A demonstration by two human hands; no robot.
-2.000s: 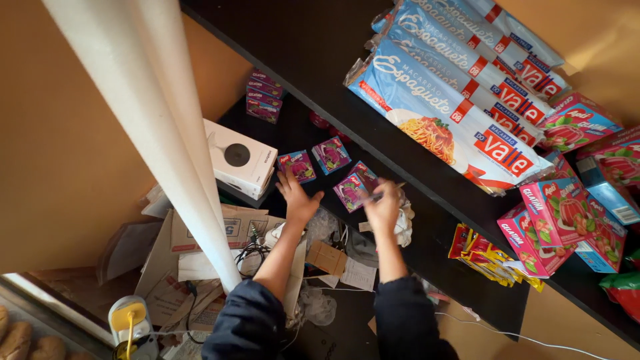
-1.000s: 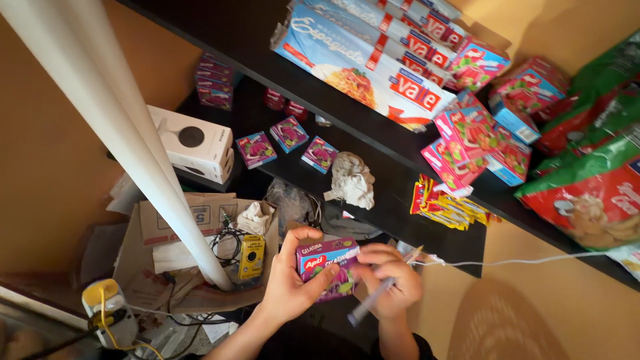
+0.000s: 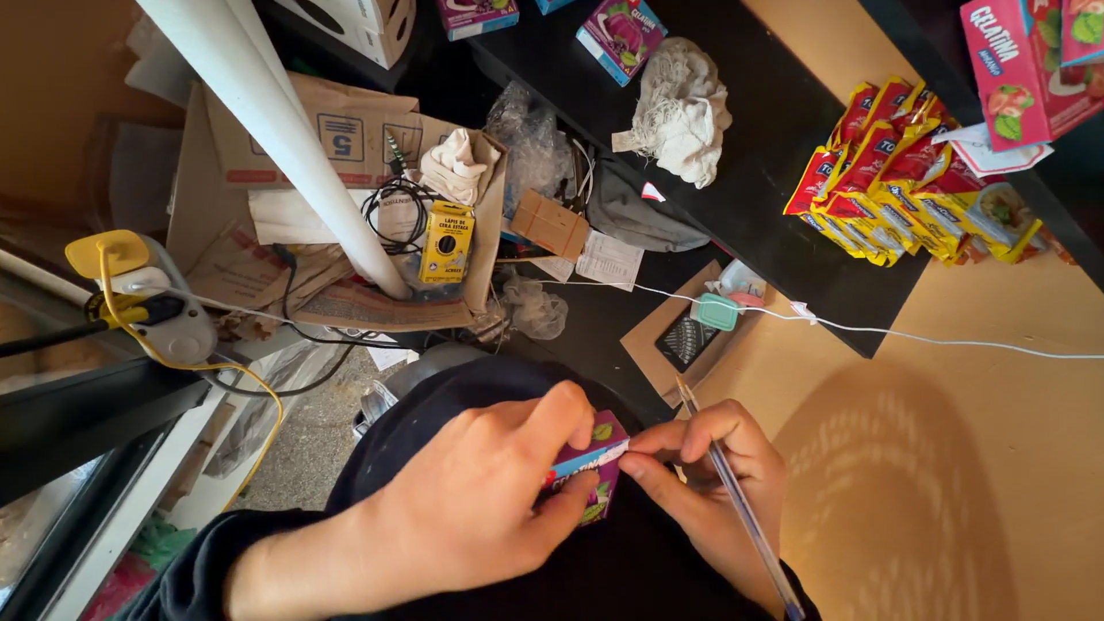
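Observation:
My left hand [image 3: 509, 483] grips a small purple gelatin box [image 3: 601, 492] above my dark-clothed lap, its thumb and forefinger on the box faces. At the box's right corner, my right hand [image 3: 724, 492] touches the edge with thumb and forefinger. A clear ballpoint pen [image 3: 740, 500] is held between the fingers of that hand, its tip pointing up and away from the box. Two other purple gelatin boxes [image 3: 621, 36] lie on the black shelf [image 3: 768, 172], beside a crumpled whitish cloth [image 3: 684, 112].
An open cardboard box [image 3: 492, 233] with cables and a yellow crayon box [image 3: 447, 241] stands left, behind a white pole [image 3: 302, 164]. Red-yellow packets [image 3: 897, 181] lie at the shelf's right. A white cable [image 3: 906, 329] crosses below the shelf. A power strip [image 3: 177, 302] is at far left.
My hands have come from the boxes on the shelf to my lap with one purple box. The box has been turned since one second ago. The view has shifted closer and lower.

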